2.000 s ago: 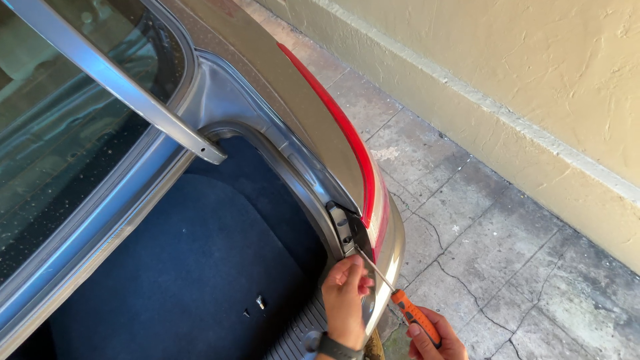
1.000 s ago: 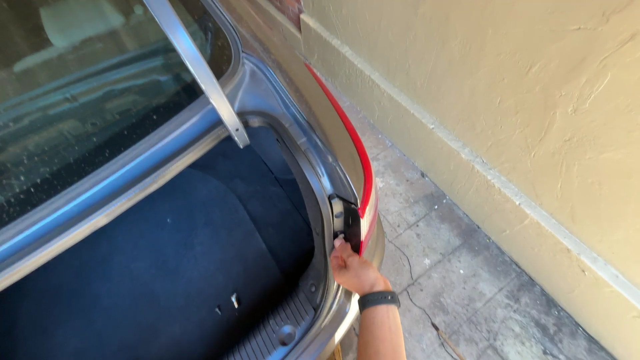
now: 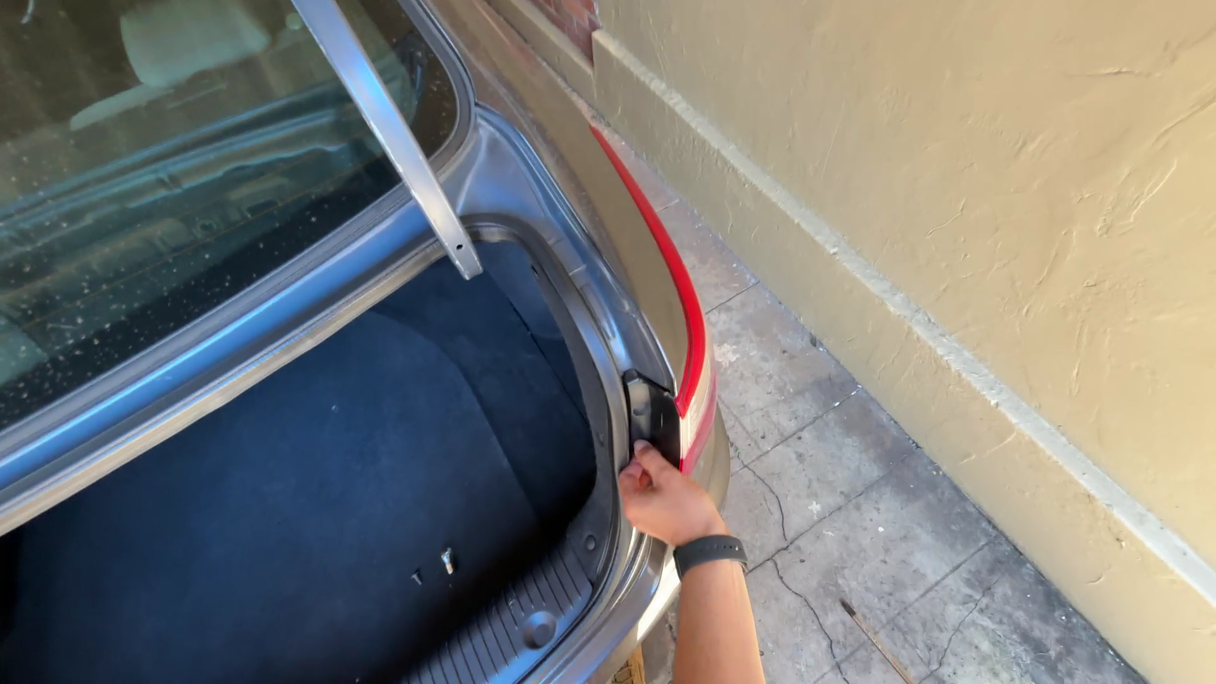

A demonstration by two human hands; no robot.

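Observation:
My left hand (image 3: 665,499), with a black band on its wrist, reaches up from the bottom to the tail light's inner edge. Its thumb and fingers are curled together at the lower end of the black mounting piece (image 3: 653,410); whether they pinch anything is hidden. Beside it, the red and clear tail light (image 3: 698,418) wraps round the car's rear corner. A thin rod (image 3: 874,638), possibly a screwdriver's shaft, enters at the lower right. My right hand is out of view. On the dark trunk floor lie a small shiny metal piece (image 3: 448,560) and a tiny dark screw-like piece (image 3: 416,577).
A metal trunk-lid arm (image 3: 394,133) slants down over the rear window (image 3: 190,180). The ribbed sill trim (image 3: 518,608) borders the trunk opening. A beige stucco wall (image 3: 950,209) runs along the car's right side, above cracked paving (image 3: 807,475).
Two seconds ago my right hand held an orange-handled screwdriver at the tail light's edge; that hand has left the view. My left hand remains at this edge. The view has shifted.

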